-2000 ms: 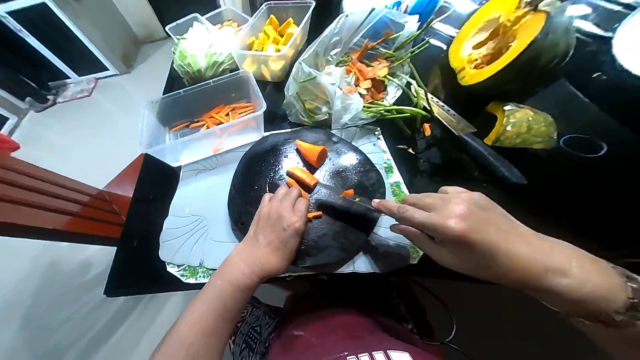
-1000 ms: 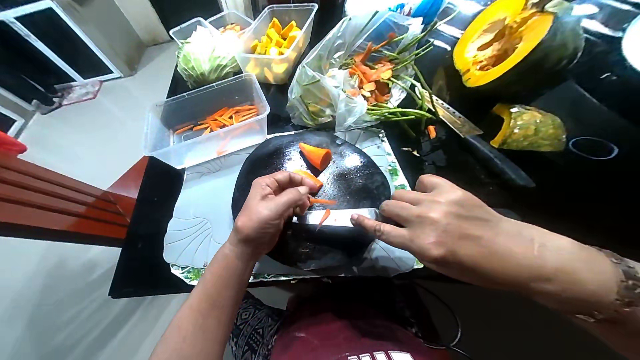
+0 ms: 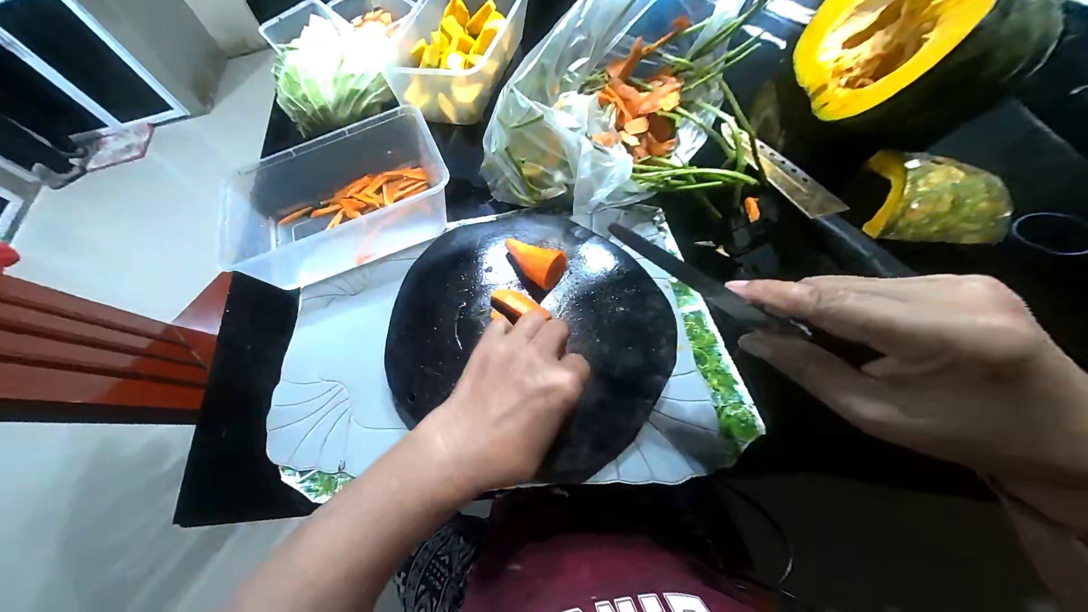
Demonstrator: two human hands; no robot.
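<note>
A round black cutting board [image 3: 612, 340] lies on a pale placemat with a leafy green border [image 3: 718, 382]. My left hand [image 3: 518, 391] is over the board, its fingertips on a cut carrot piece [image 3: 514, 303]; whether it grips the piece is hidden by the fingers. Just behind that piece rests a thick carrot chunk [image 3: 540, 262]. My right hand [image 3: 901, 357] holds a dark-bladed kitchen knife [image 3: 680, 270] by its handle, right of the board, the blade pointing up and left over the board's right edge.
Behind the board stand a plastic container [image 3: 340, 246] of carrot strips [image 3: 365, 197], a tub of pumpkin pieces [image 3: 459, 81], cabbage [image 3: 331, 81] and a plastic bag [image 3: 544, 144] of peelings. At right are a cut pumpkin [image 3: 892, 51], a pumpkin wedge [image 3: 960, 197] and a second knife [image 3: 799, 183].
My right hand has moved right with the knife, off the middle of the board. My left hand has come down from holding carrot pieces above the board to the carrot piece on it.
</note>
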